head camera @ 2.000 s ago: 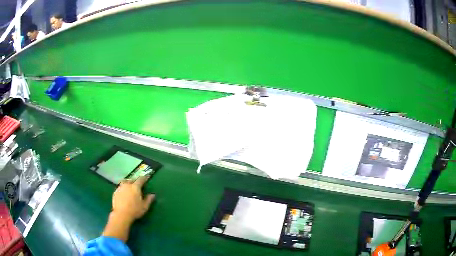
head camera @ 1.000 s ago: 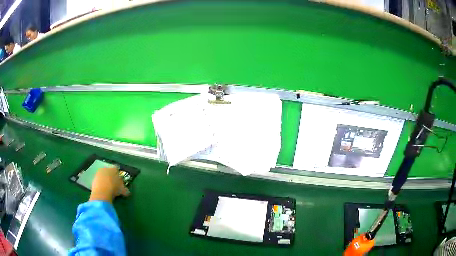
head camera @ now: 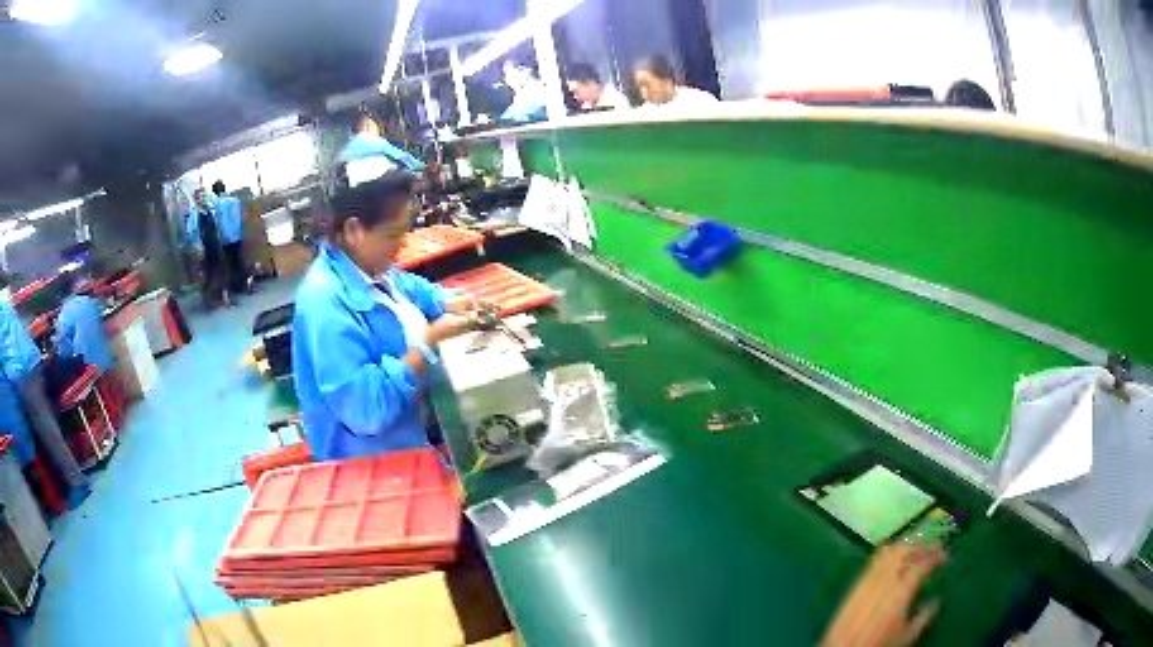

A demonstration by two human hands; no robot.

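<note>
An open tablet assembly (head camera: 875, 501) lies on the dark-green bench at the lower right, its pale battery facing up. A green circuit board (head camera: 933, 531) shows at its right end. My left hand (head camera: 885, 594) is bare and rests with its fingertips at that board end; the fingers partly cover it, and whether they grip anything is hidden. A second tablet assembly (head camera: 1060, 629) is cut off by the bottom edge at the right. My right hand is out of the picture.
Small loose boards (head camera: 733, 418) lie farther up the bench (head camera: 683, 544). A worker in a blue smock (head camera: 360, 360) handles small parts at the left. Stacked red trays (head camera: 348, 518) stand over a cardboard box (head camera: 367, 616). A blue holder (head camera: 704, 247) and white papers (head camera: 1075, 455) hang on the green partition.
The view has swung left, bringing in the neighbouring worker, trays and room. The orange screwdriver and instruction sheet have left the picture. My left hand remains at the same tablet's board end.
</note>
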